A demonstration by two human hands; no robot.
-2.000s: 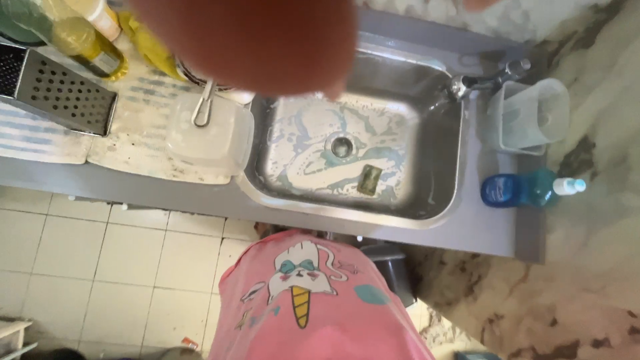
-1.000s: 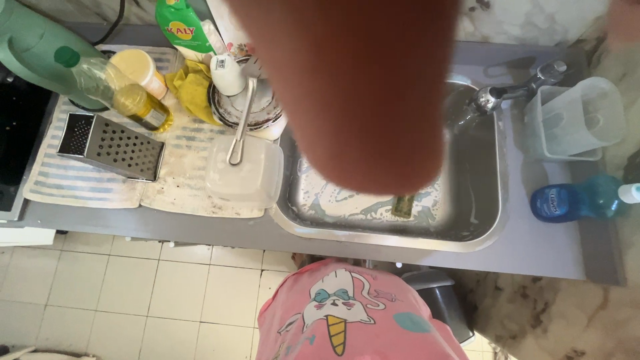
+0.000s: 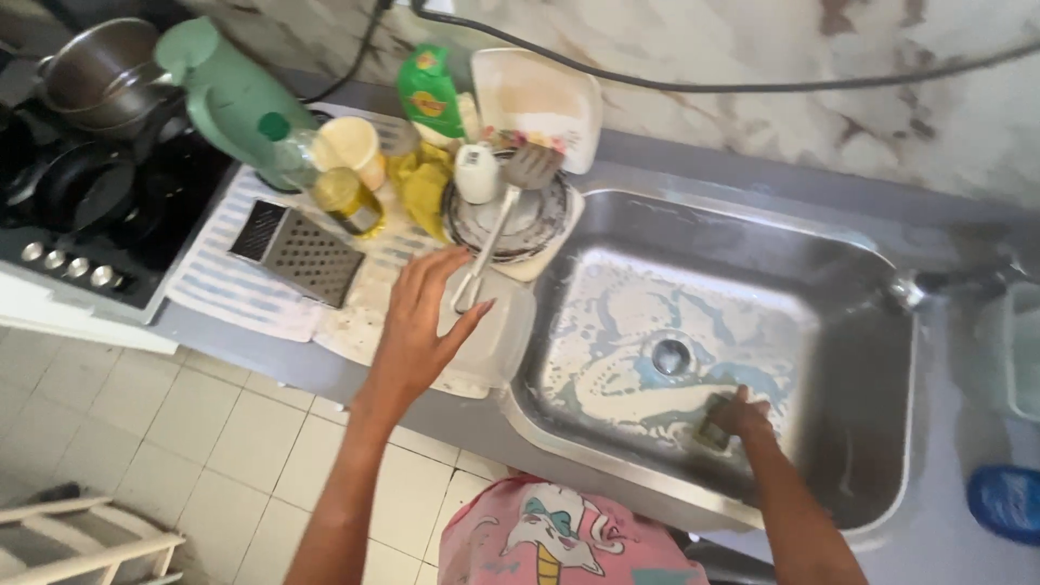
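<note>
My left hand (image 3: 426, 317) is over the counter with thumb and fingers apart, beside the handle of a slotted metal spatula (image 3: 496, 236). The spatula lies across stacked plates (image 3: 552, 211) and reaches over a translucent plastic container (image 3: 508, 325). My right hand (image 3: 743, 413) is down in the stainless steel sink (image 3: 861, 366), its fingers on a greenish sponge (image 3: 713, 422); blur hides how firmly they hold it. Suds lie on the sink floor around the drain (image 3: 671, 357). A white cup (image 3: 477, 173) sits on the plates.
A metal box grater (image 3: 313, 256), an oil bottle (image 3: 349, 199), a yellow cloth (image 3: 422, 183) and a green jug (image 3: 236, 97) stand left of the sink. The stove (image 3: 97, 195) with a pot (image 3: 106, 73) is at far left. A blue soap bottle (image 3: 1006, 502) lies right of the sink.
The blurred arm that covered part of the sink is gone from there. Both my hands are now in view, the right one at the sponge in the sink. The view has shifted left.
</note>
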